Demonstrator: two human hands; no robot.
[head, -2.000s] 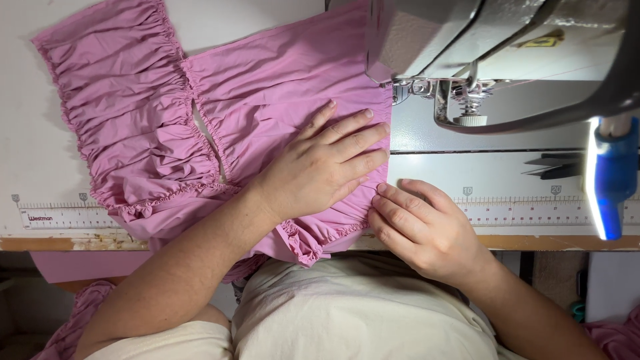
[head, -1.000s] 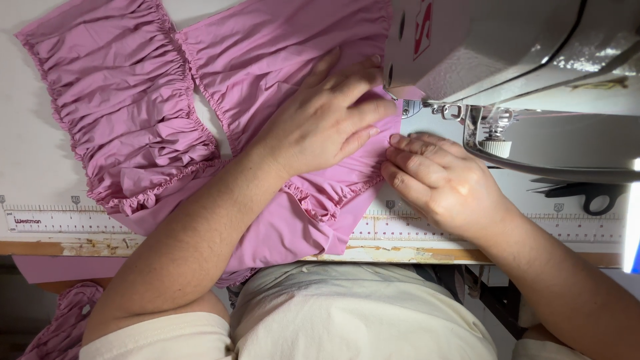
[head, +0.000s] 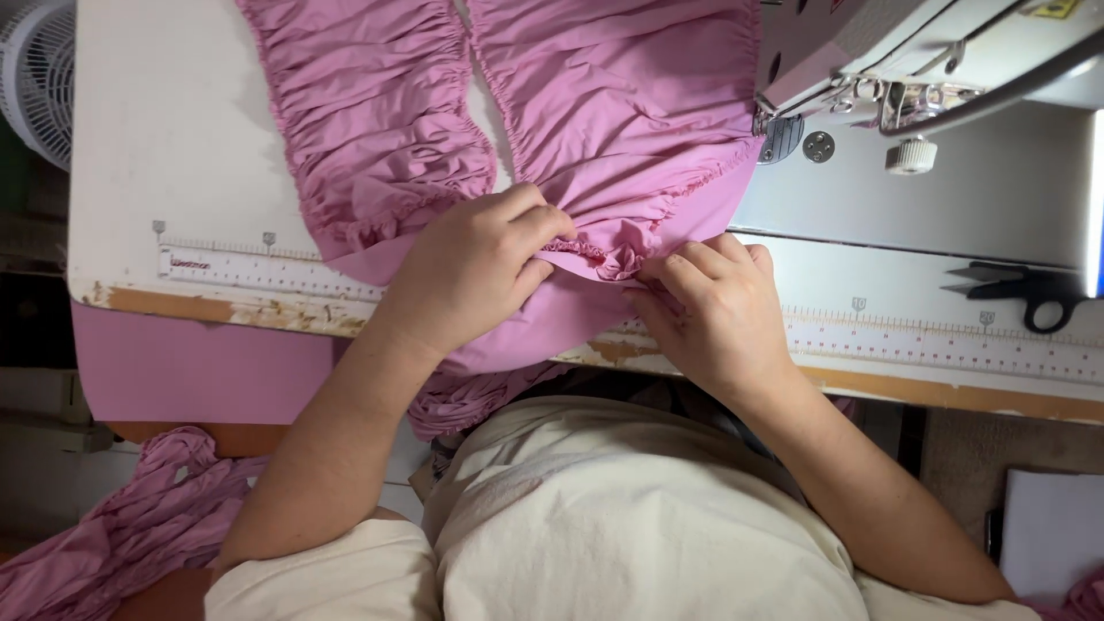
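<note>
Gathered pink fabric lies over the sewing machine table, its right edge at the needle area of the sewing machine. Both hands pinch the fabric's folded lower edge near the table front. My left hand grips it at the left of a bunched, ruffled seam. My right hand grips it just right of that ruffle, thumb below and fingers above. A second gathered panel lies to the left, parted from the first by a narrow gap.
Black-handled scissors lie at the right. A ruler strip runs along the table's worn front edge. A white fan stands at upper left. More pink fabric hangs at lower left.
My left hand has come off the flat fabric by the machine, toward the table's front edge, and now pinches the fabric edge. My right hand has moved away from the needle area.
</note>
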